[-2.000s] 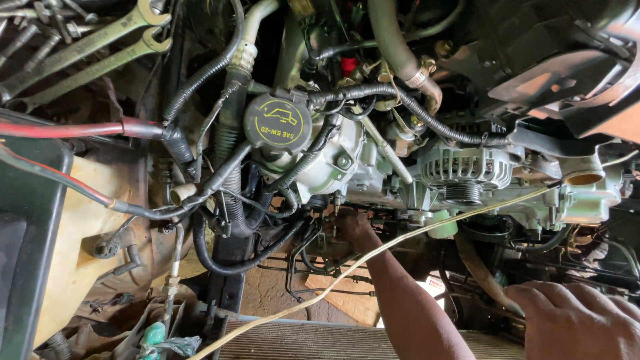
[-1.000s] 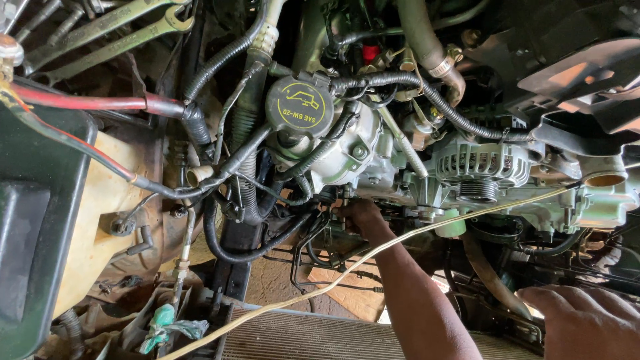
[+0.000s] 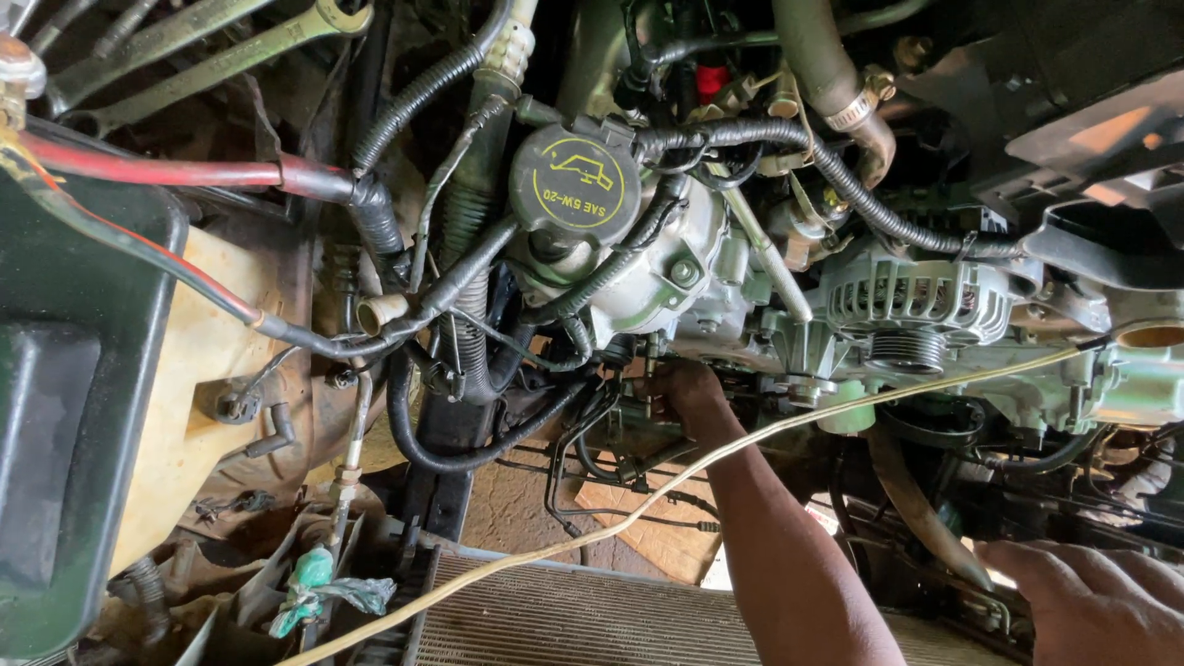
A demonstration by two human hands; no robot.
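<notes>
My left hand (image 3: 684, 398) reaches down below the engine, its fingers bent against a small metal part (image 3: 650, 375) under the silver housing (image 3: 638, 287) with the black oil filler cap (image 3: 575, 187). What its fingertips grip is hidden. Thin dark lines (image 3: 558, 472) and a black hose (image 3: 462, 458) run to the left of it. A pale cord (image 3: 592, 536) crosses in front of my left forearm. At the lower right corner my right hand (image 3: 1091, 601) is seen from the back, close to a brownish hose (image 3: 911, 509); its underside is hidden and the frame cuts it off.
The alternator (image 3: 916, 305) sits right of the filler cap. Radiator fins (image 3: 555, 615) line the bottom. Open-end wrenches (image 3: 222, 69) lie at the upper left, above red cables (image 3: 157, 166) and a black box (image 3: 74, 388). Corrugated wiring looms (image 3: 860, 203) cross the engine.
My left hand stays low beneath the housing throughout. My right hand remains at the lower right. The view has shifted slightly.
</notes>
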